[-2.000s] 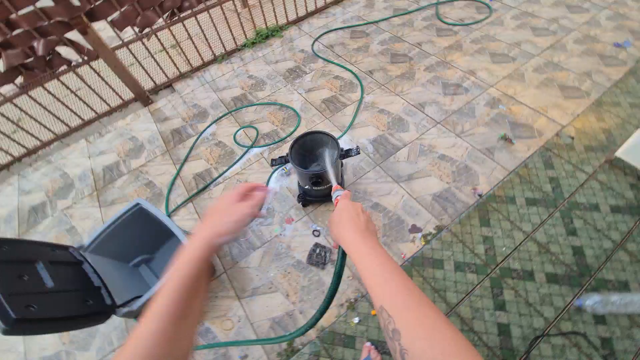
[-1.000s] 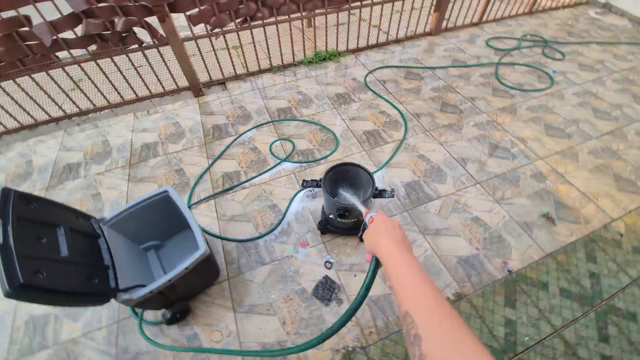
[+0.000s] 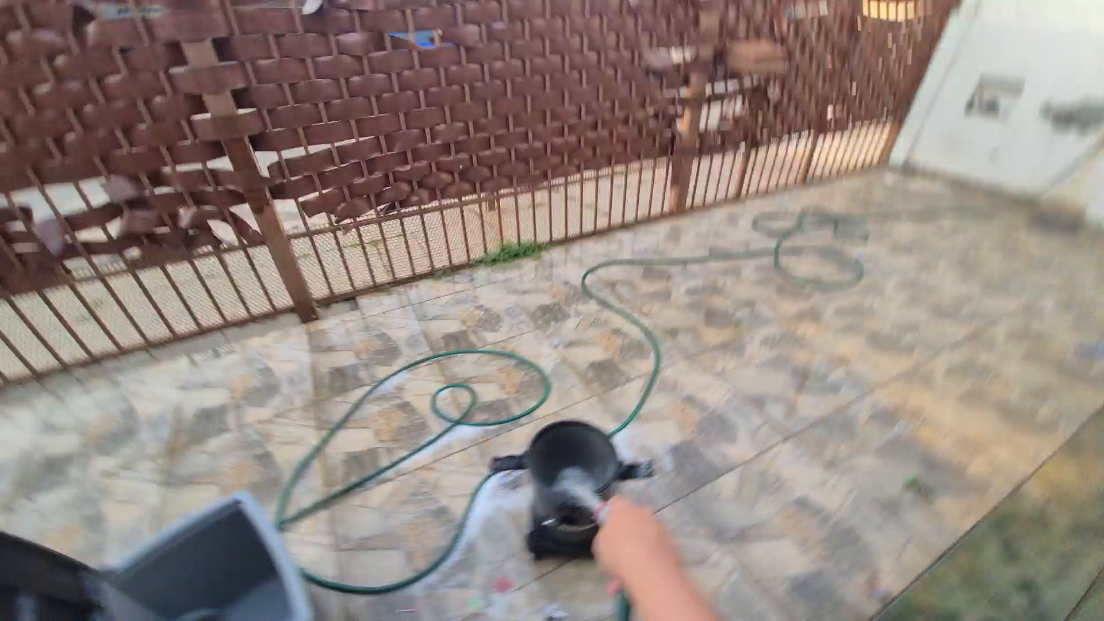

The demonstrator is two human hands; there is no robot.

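Note:
My right hand [image 3: 636,542] is closed on the end of a green garden hose [image 3: 623,606], just right of a black canister tank [image 3: 573,457] with side latches. Water sprays from the hose end into the tank's open mouth. The tank stands upright on the wet tiled floor. Its lower front is partly behind the spray and my hand. My left hand is out of view. At the lower left, a grey bin [image 3: 216,561] with a black lid [image 3: 47,573] swung back is cut off by the frame's edge.
Loops of the hose [image 3: 500,352] lie on the tiles left of the tank and run back to the far right. A brown metal fence [image 3: 297,267] with woven strips borders the floor, with a weed [image 3: 511,252] at its foot. A white wall [image 3: 1005,103] stands at the back right.
My left hand, in view two seconds ago, has left the frame. My right hand stays at the tank with the water still spraying in. The view has tilted up toward the fence.

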